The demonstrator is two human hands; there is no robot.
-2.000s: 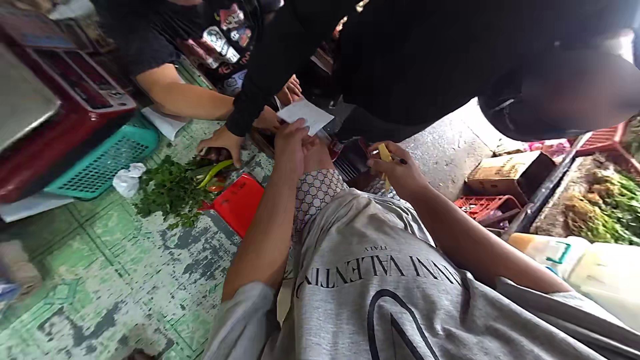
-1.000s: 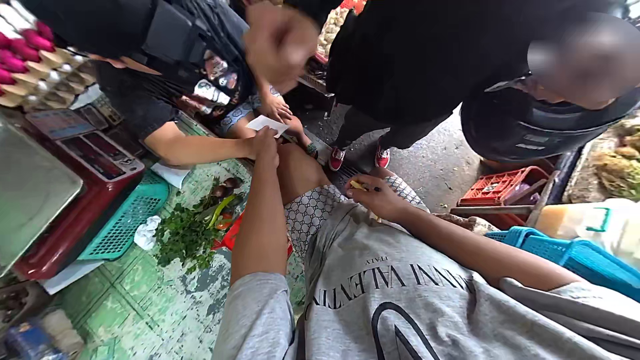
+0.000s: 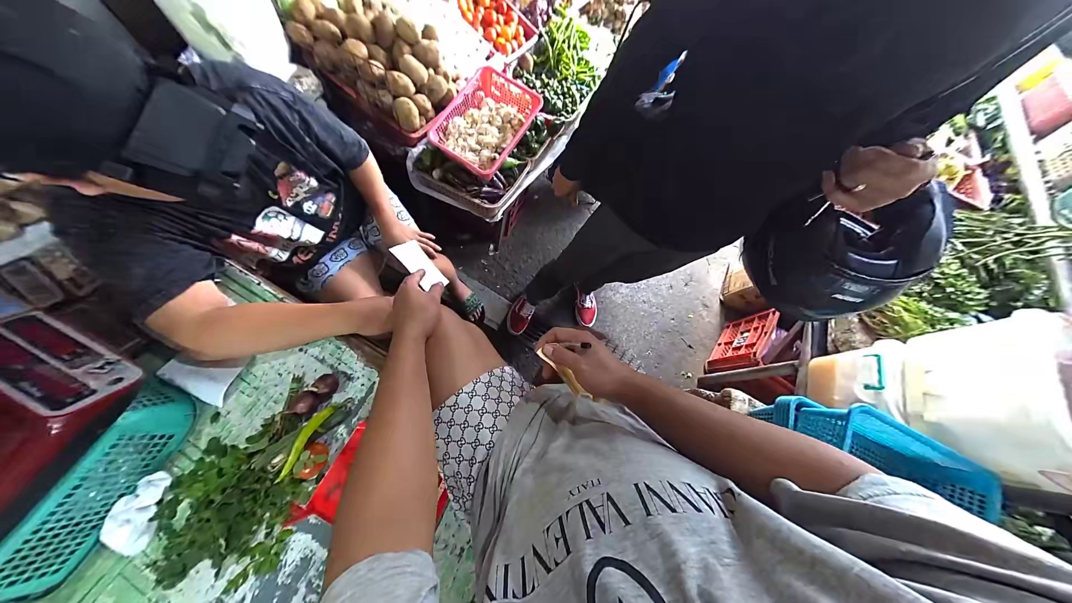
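My left hand (image 3: 417, 306) holds a small white paper (image 3: 418, 265) by its near edge, beside a seated person's hand and forearm. My right hand (image 3: 586, 362), in front of my waist, grips a yellowish folded piece (image 3: 565, 374), perhaps paper or a banknote, and a dark pen-like thing (image 3: 578, 345). Left of my left forearm, leafy green herbs (image 3: 222, 502), a long green chili pepper (image 3: 303, 441), red onions (image 3: 314, 395) and a tomato (image 3: 311, 460) lie on the worn green table (image 3: 322, 356). A red plastic bag (image 3: 339, 477) is partly hidden by that forearm.
A red scale (image 3: 63, 394) and a teal basket (image 3: 92, 494) stand at the left. Crates of potatoes (image 3: 385, 63) and garlic (image 3: 484, 132) are ahead. A standing person in black (image 3: 729, 109) holds a black helmet (image 3: 850, 260). Blue baskets (image 3: 896, 452) are at the right.
The standing person has moved back from the table, where their hand was at the vegetables two seconds ago. My left hand still holds the white paper. The view has shifted, showing the produce crates.
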